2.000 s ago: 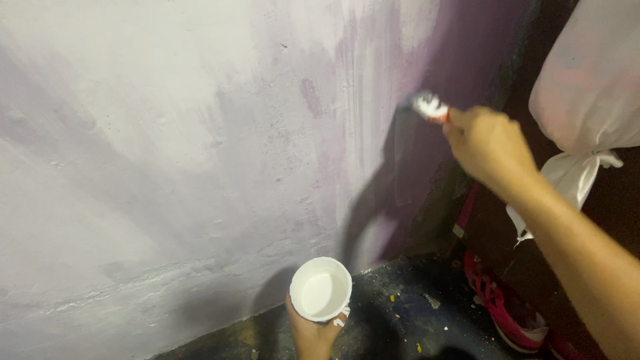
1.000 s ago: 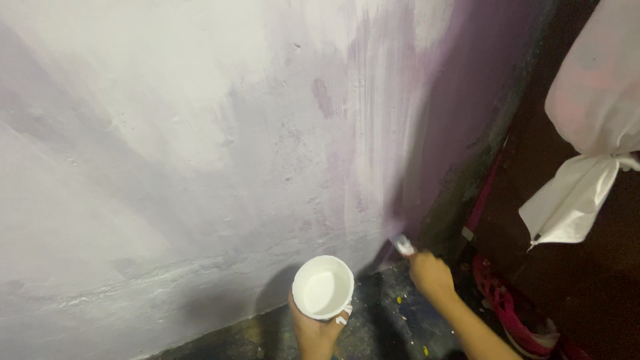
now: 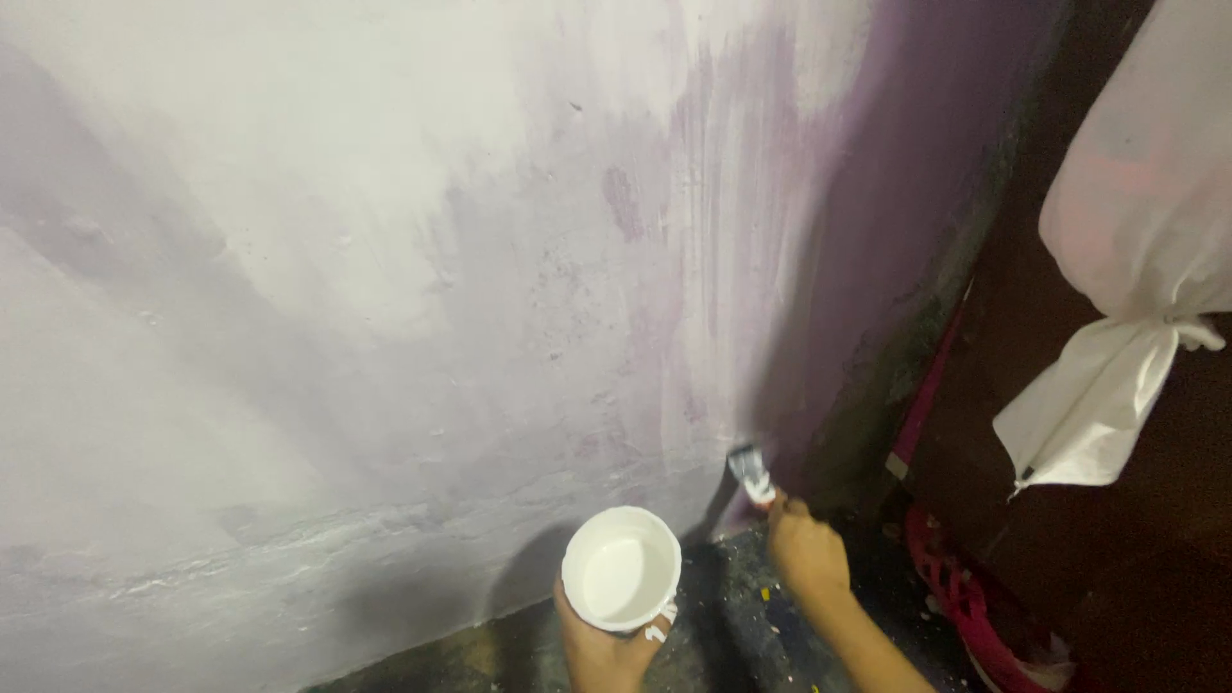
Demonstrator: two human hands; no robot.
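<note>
A white tub of white paint (image 3: 622,569) is in my left hand (image 3: 606,654), whose fingers wrap its sides near the bottom centre; white paint marks a finger. To the right, my right hand (image 3: 810,553) grips a paintbrush (image 3: 751,474) by its handle. The brush has white paint on it and its bristles are at the lower part of the wall (image 3: 539,385), close above the floor. White and pale lilac paint covers much of the wall, with streaks over purple; a darker purple strip runs down the right side.
A knotted whitish plastic bag (image 3: 1116,221) hangs at the right before a dark brown surface (image 3: 1174,539). Below it a pink shoe (image 3: 972,606) lies on the dark, paint-spotted floor (image 3: 760,626). A narrow pink object (image 3: 929,404) stands near the wall's corner.
My right hand with the brush has moved from high on the purple strip down to the wall's lower edge, then slightly up. My left hand still holds the tub in much the same place.
</note>
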